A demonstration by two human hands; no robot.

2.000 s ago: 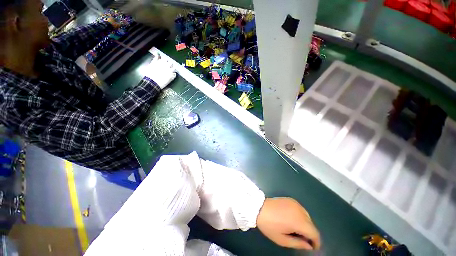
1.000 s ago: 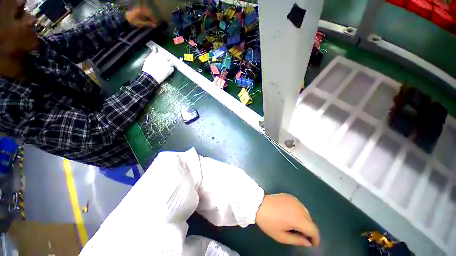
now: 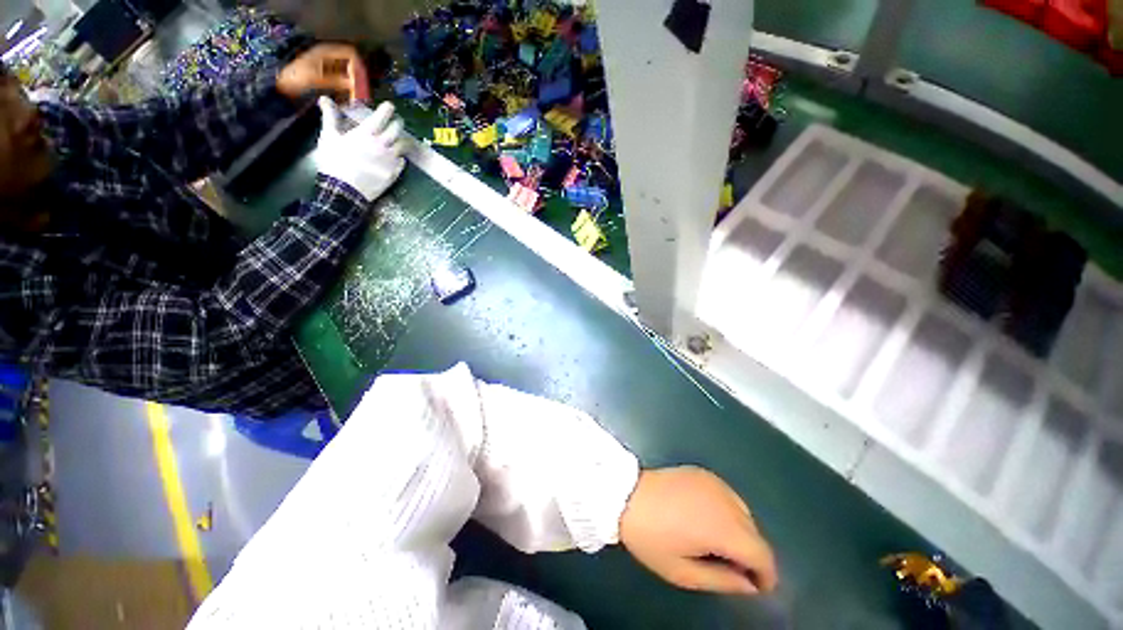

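My left hand (image 3: 697, 532), bare with a white sleeve, rests low over the green bench at lower centre. Its fingers are curled downward and the fingertips blur into the dark area; whether they hold anything cannot be told. My right hand is not in view. A module stack (image 3: 924, 576) with orange ends and dark blocks lies at the lower right, cut by the frame edge, apart from my left hand. A single assembled watch head (image 3: 453, 284) with a black face and silver rim lies on the bench left of centre.
A pale rail (image 3: 517, 224) and upright post (image 3: 681, 172) border the bench. Behind are heaped binder clips (image 3: 542, 92) and a white parts tray (image 3: 850, 308) with dark parts (image 3: 1010, 271). Thin rods (image 3: 680, 364) lie by the post. A person in plaid sits at left, one hand gloved.
The neighbour's bare hand has come down beside their gloved hand, at a small reddish item. The view has shifted slightly. My left hand keeps nearly the same pose.
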